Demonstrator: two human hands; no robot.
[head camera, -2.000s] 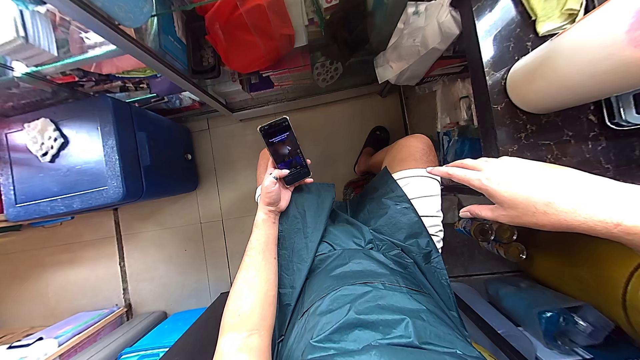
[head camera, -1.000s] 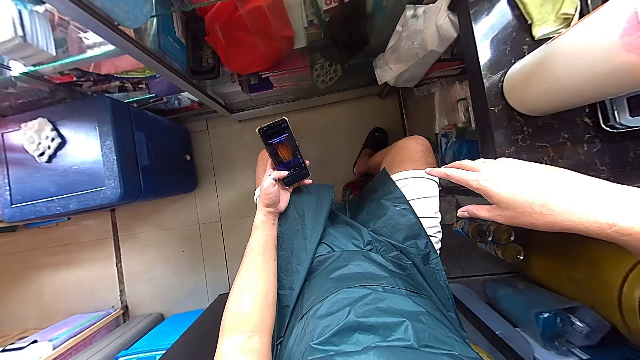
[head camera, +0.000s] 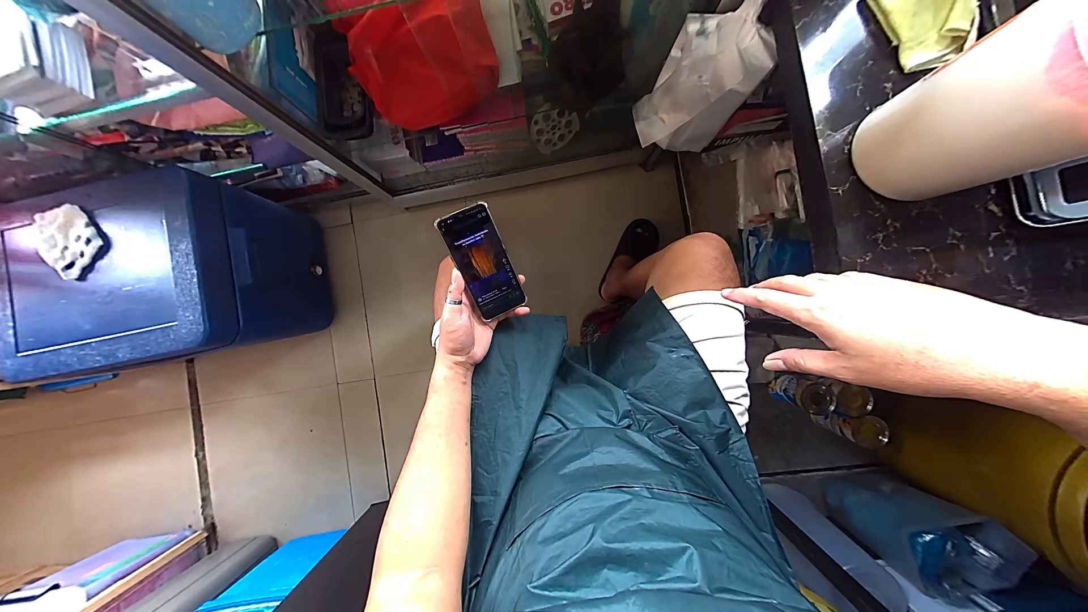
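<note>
In the head view my left hand (head camera: 467, 327) holds a smartphone (head camera: 482, 261) upright above my lap, its lit screen facing me; a ring is on one finger. My right hand (head camera: 807, 323) holds nothing, fingers extended and apart, with the fingertips at the edge of the white shorts (head camera: 710, 340) by my knee. A dark green apron (head camera: 629, 510) covers my lap. Beneath the right hand are several small glass bottles (head camera: 837, 406). One foot wears a dark slipper (head camera: 629, 253).
A blue cooler box (head camera: 153, 263) with a porous white piece (head camera: 68, 242) on it stands left. Ahead is a glass display case (head camera: 476, 178) with a red bag (head camera: 423, 64). On the right are a dark marbled counter (head camera: 926, 246), a pale cylinder (head camera: 969, 110) and a yellow container (head camera: 986, 476).
The picture on the smartphone screen has changed. Both hands remain in about the same place.
</note>
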